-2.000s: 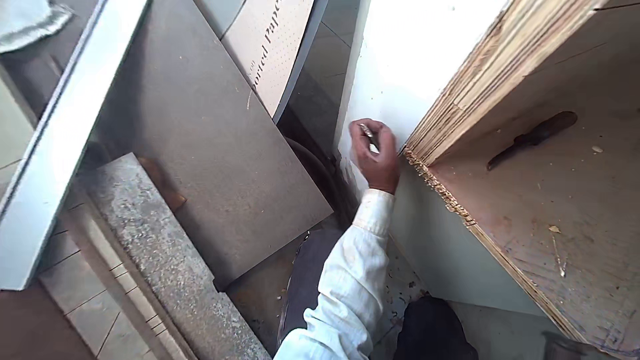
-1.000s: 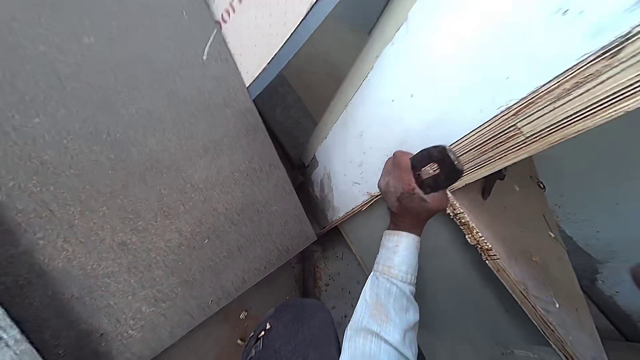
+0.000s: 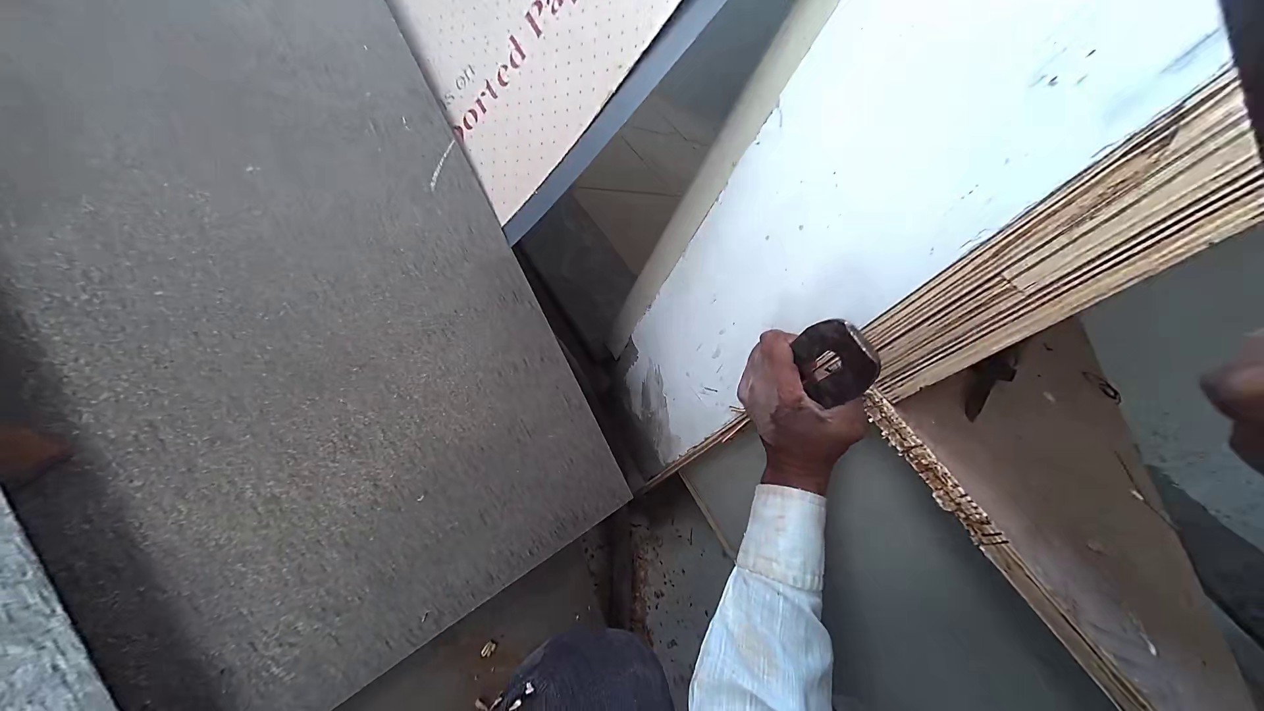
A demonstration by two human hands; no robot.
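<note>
My left hand (image 3: 798, 420) grips a hammer just below its dark metal head (image 3: 837, 363), whose eye faces the camera. Most of the handle is hidden in the fist and below it. Hand and hammer are at the lower corner of a thick stack of plywood sheets (image 3: 1066, 237), over the edge of a white-faced board (image 3: 849, 178). At the right edge, what appears to be my right hand (image 3: 1239, 395) is blurred and cut off; its grip cannot be made out. A dark tool (image 3: 989, 380), partly hidden, lies on a brown panel (image 3: 1076, 474) past the stack.
A large grey-brown board (image 3: 296, 296) fills the left side. Beyond it leans a printed, dotted sheet (image 3: 553, 89) beside a blue-grey edge strip (image 3: 612, 123). The brown panel has a splintered edge (image 3: 933, 474). My dark-clothed knee (image 3: 592, 676) and wood chips (image 3: 489, 649) are at the bottom.
Two seconds ago my left hand held a small slender item; it now holds the hammer, as it did a second ago. The blurred hand at the right edge has moved up. The view has shifted.
</note>
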